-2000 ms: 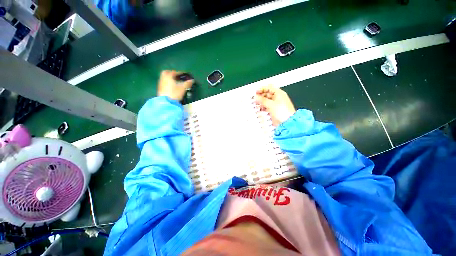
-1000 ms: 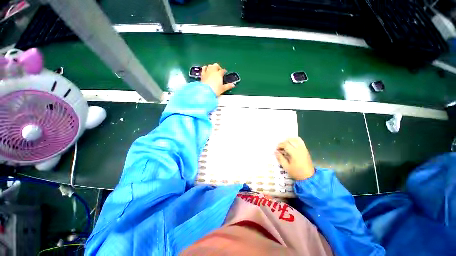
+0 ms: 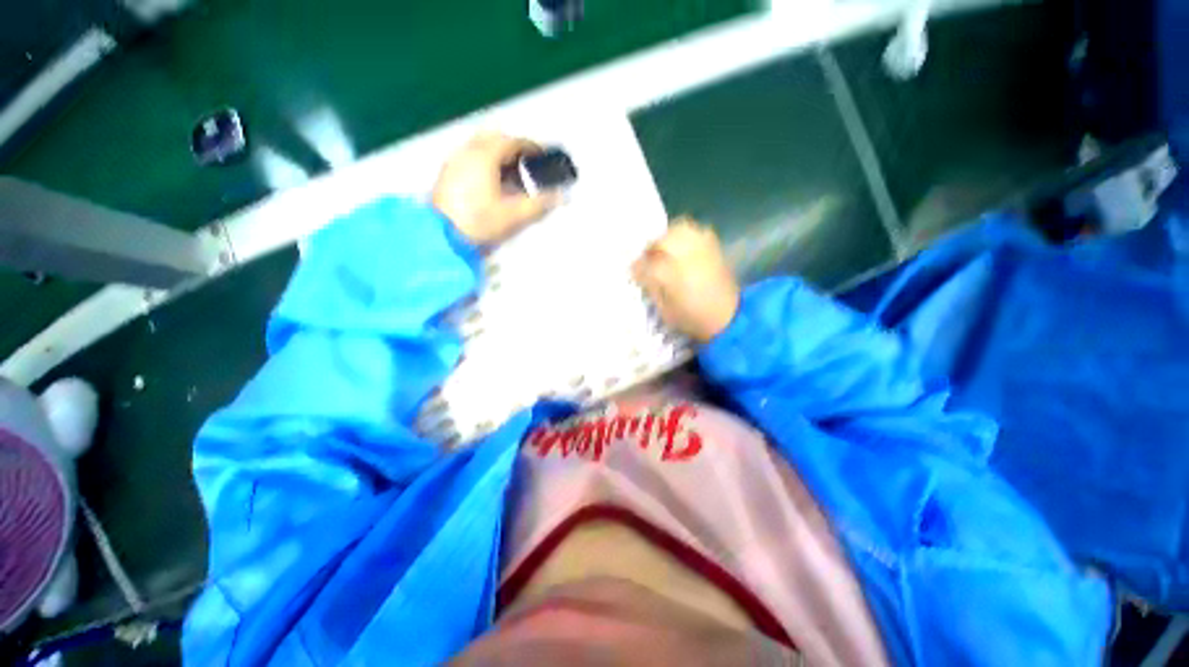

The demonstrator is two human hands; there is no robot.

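My left hand [image 3: 485,193] holds a smartwatch body [image 3: 545,170], dark face up with a pale rim, over the far part of the white parts tray [image 3: 548,287]. My right hand [image 3: 689,276] is at the tray's right edge, fingers curled down over the slots. The fingertips are blurred, and whether they pinch a small part cannot be told. Rows of small tan slots show along the tray's left and near edges.
A watch [image 3: 218,136] lies on the green belt at upper left, another [image 3: 556,14] at the top edge. A white rail [image 3: 391,163] runs beyond the tray. A clear scrap [image 3: 905,50] lies upper right. The pink fan [image 3: 33,508] is at left, a metal post [image 3: 98,235] above it.
My left hand has taken a watch from the belt and brought it over the tray. My right hand stays by the tray's right edge. The camera view has tilted and shifted.
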